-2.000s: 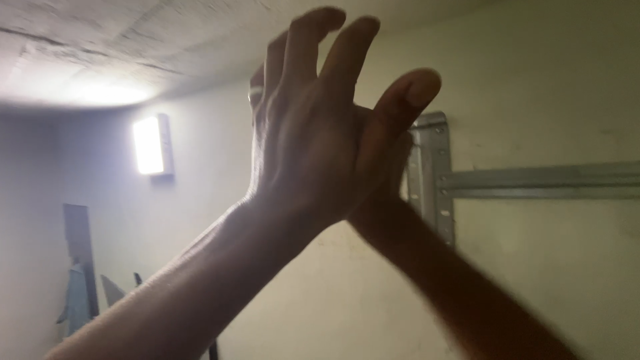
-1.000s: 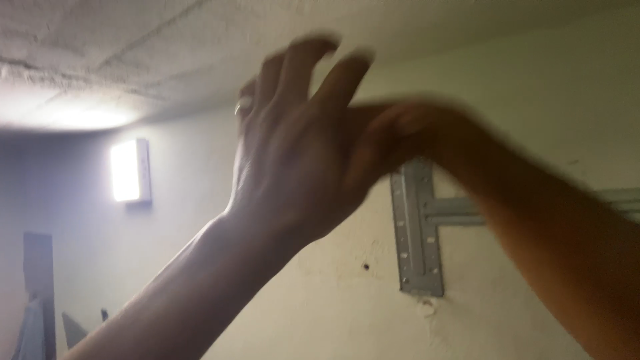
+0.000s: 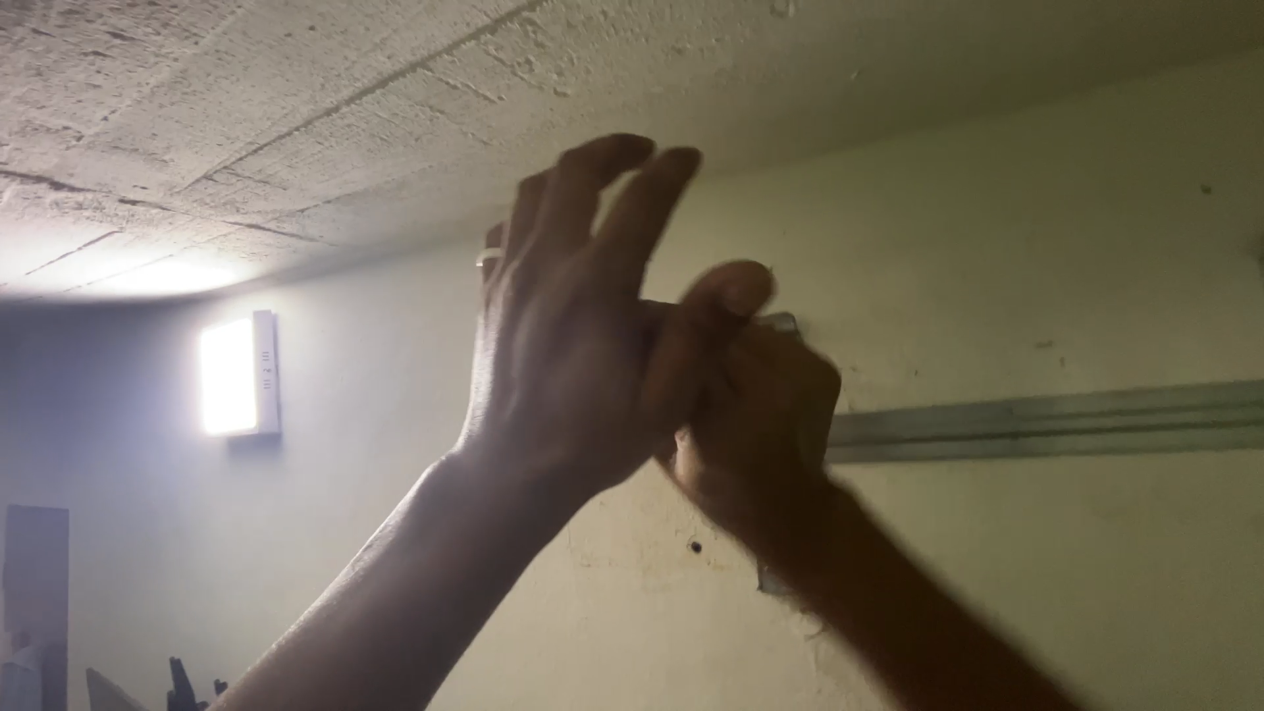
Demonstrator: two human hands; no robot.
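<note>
My left hand (image 3: 573, 336) is raised in front of the wall, its back toward me, fingers apart and slightly bent, with a ring on one finger. My right hand (image 3: 765, 425) is against the thumb side of the left, its fingers curled. Whether it grips the left thumb or only presses on the palm cannot be told, as the left hand hides part of it. No tool shows in either hand. Behind the right hand is a metal bracket (image 3: 770, 578), mostly covered, on the wall.
A grey metal rail (image 3: 1047, 425) runs along the wall to the right. A lit lamp (image 3: 232, 375) is fixed to the wall at left, below a rough concrete ceiling (image 3: 346, 118). Dark objects (image 3: 183, 686) stand at the lower left. The wall has a small hole (image 3: 695, 546).
My right forearm was higher, coming in from the right, one second ago; now it rises from below, with the hand curled beside the left. The left hand keeps its raised, spread pose.
</note>
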